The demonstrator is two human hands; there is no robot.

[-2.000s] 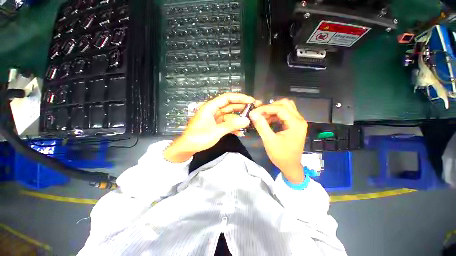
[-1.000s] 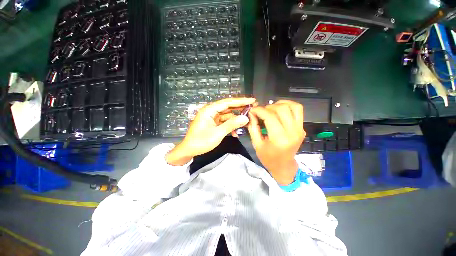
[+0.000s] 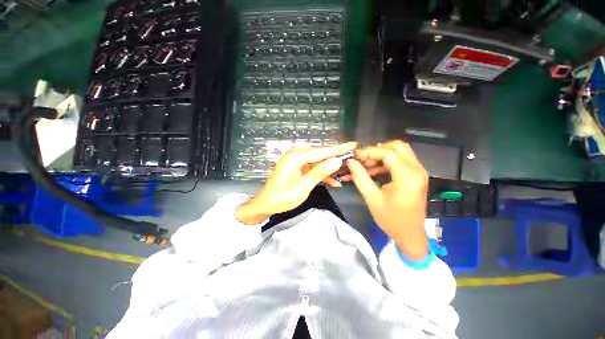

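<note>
A small module (image 3: 347, 156), dark with a shiny edge, is held between both hands in front of the clear tray's lower right corner. My left hand (image 3: 292, 182) grips it between thumb and fingers from the left. My right hand (image 3: 397, 189), with a bright blue band at the wrist, has its thumb and fingertips at the module's right side. The fingers hide most of the module. I cannot tell whether the right fingers hold another small part.
A black tray (image 3: 137, 153) with modules in some pockets lies left, beside a clear tray (image 3: 292, 99). A black machine (image 3: 431, 119) with a red-white label stands right. A black hose (image 3: 73, 212) hangs far left. Blue stools (image 3: 544, 238) are below the bench edge.
The whole view has shifted, so bench and hands appear further right. The module now looks flatter between the fingertips. The right fingers have changed their pose around it.
</note>
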